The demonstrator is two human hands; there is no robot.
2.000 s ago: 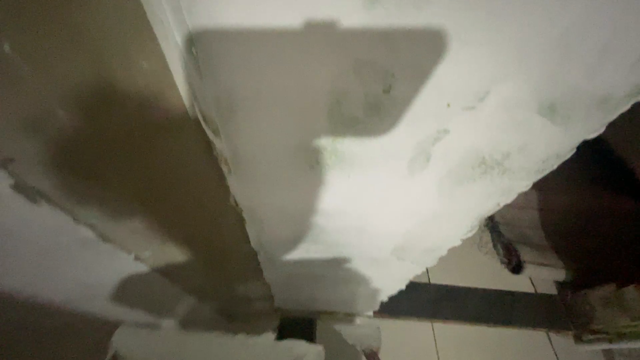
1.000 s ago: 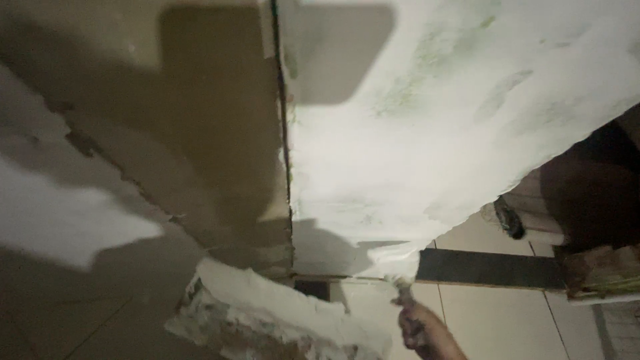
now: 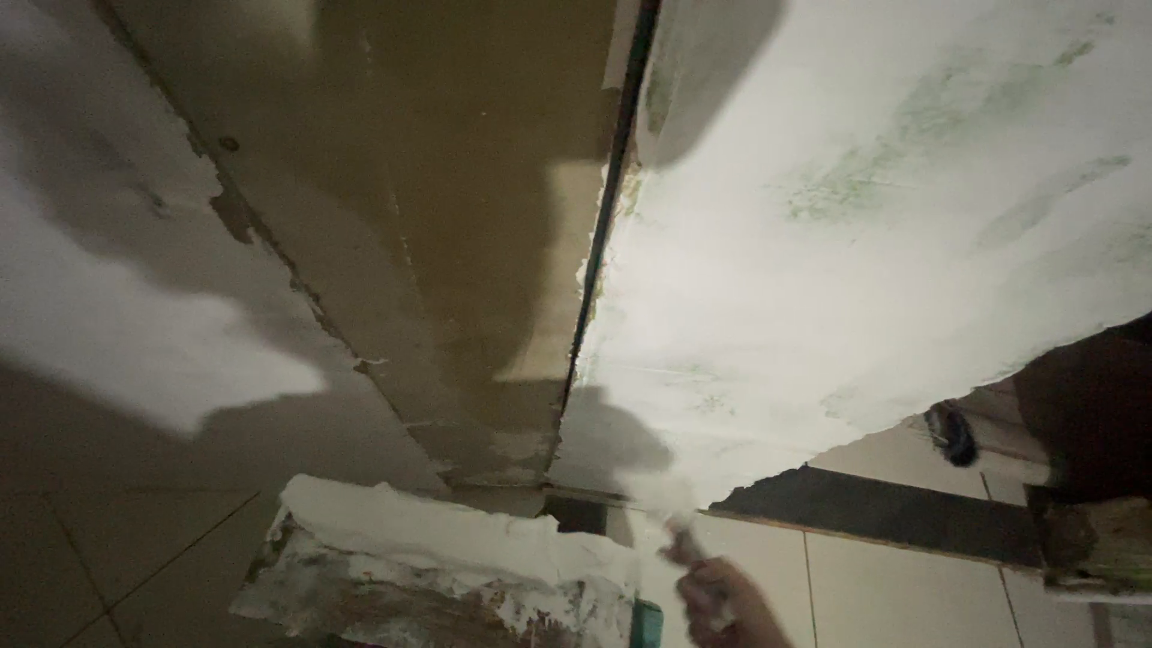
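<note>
My right hand (image 3: 724, 598), at the bottom right of centre, grips the handle of a small putty knife (image 3: 686, 544). The knife is blurred, and its pale blade end is close to the lower edge of the white-coated wall (image 3: 810, 297); whether it touches cannot be told. Left of the hand is a wide board or large blade (image 3: 414, 598), caked along its upper part with a thick band of wet white filler (image 3: 423, 531). My left hand is not in view. A dark narrow gap (image 3: 605, 225) runs between the coated wall and a brown panel (image 3: 450, 225).
A rough-edged grey-white surface (image 3: 135, 333) slopes down on the left. Pale floor tiles (image 3: 864, 576) lie below, with a dark strip (image 3: 900, 508) across them. A dark brush-like object (image 3: 951, 434) and a worn block-like object (image 3: 1098, 540) are at the right. Shadows cross the wall and panel.
Two seconds ago my right hand was barely visible, if at all; one second ago it showed with the knife at the wall's lower edge. The view has shifted, and more of the filler-laden board shows.
</note>
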